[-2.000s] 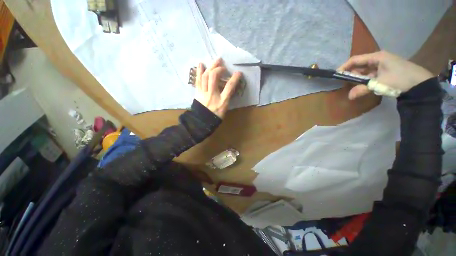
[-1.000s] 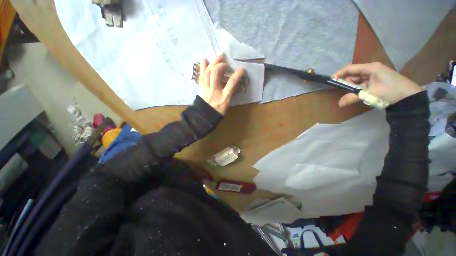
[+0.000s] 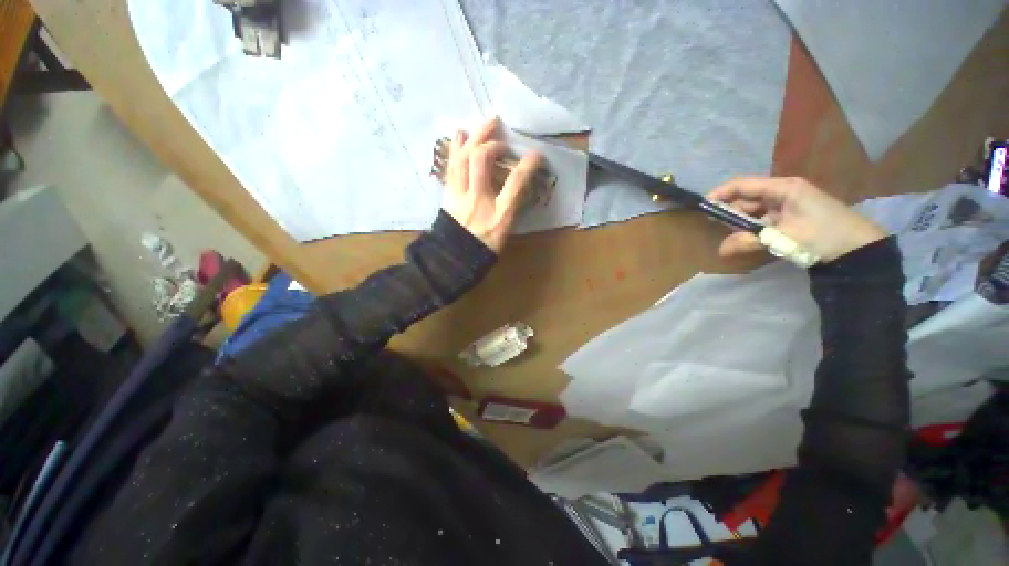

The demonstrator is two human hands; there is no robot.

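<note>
My left hand is closed over a brassy pattern weight and presses it on the white paper pattern. My right hand holds the tailor's shears by their pale wrapped handle. The blades point left; their front part lies at the pattern's right end, partly hidden by the paper. The grey fabric lies flat, right of the pattern. Brown table shows through a small gap at the cut. A second weight sits on the pattern at the top left.
A paler weight and a dark red item with a white label lie on the wooden table near me. White paper sheets lie at the lower right, another at the upper right. Clothes and bags surround the table.
My right hand and the shears' handle have moved left and toward me, so the shears slant more. The gap at the cut has widened. My left hand has stayed on the weight.
</note>
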